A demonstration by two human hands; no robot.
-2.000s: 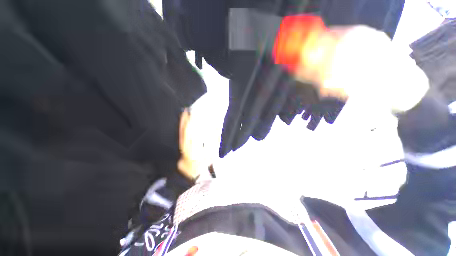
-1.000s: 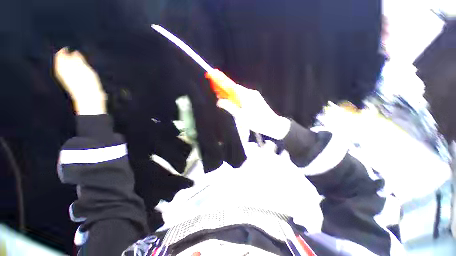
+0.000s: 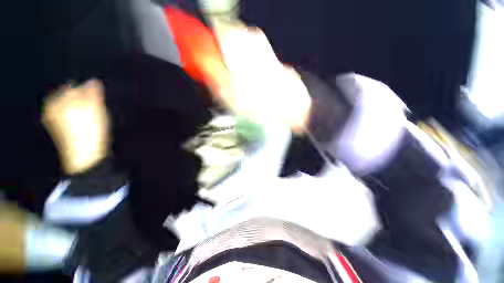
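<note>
Black garments (image 3: 149,110) fill most of the view as dark cloth, with few details showing. My right hand (image 3: 265,77) is blurred at the upper middle and is closed around a red-orange hand tool (image 3: 193,47). The tool's far end is smeared by motion. My left hand (image 3: 80,121) is at the left against the black cloth, blurred. Its fingers look curled, but whether they hold cloth cannot be told.
Crumpled khaki material (image 3: 215,157) shows below my right hand, beside an overexposed floor (image 3: 326,199). A tan and pale blurred object (image 3: 11,237) is at the lower left edge. A bright area is at the upper right.
My right hand and the red tool have moved up and look larger. My left hand has moved slightly down. The thin white rod seen on the tool earlier is no longer distinct.
</note>
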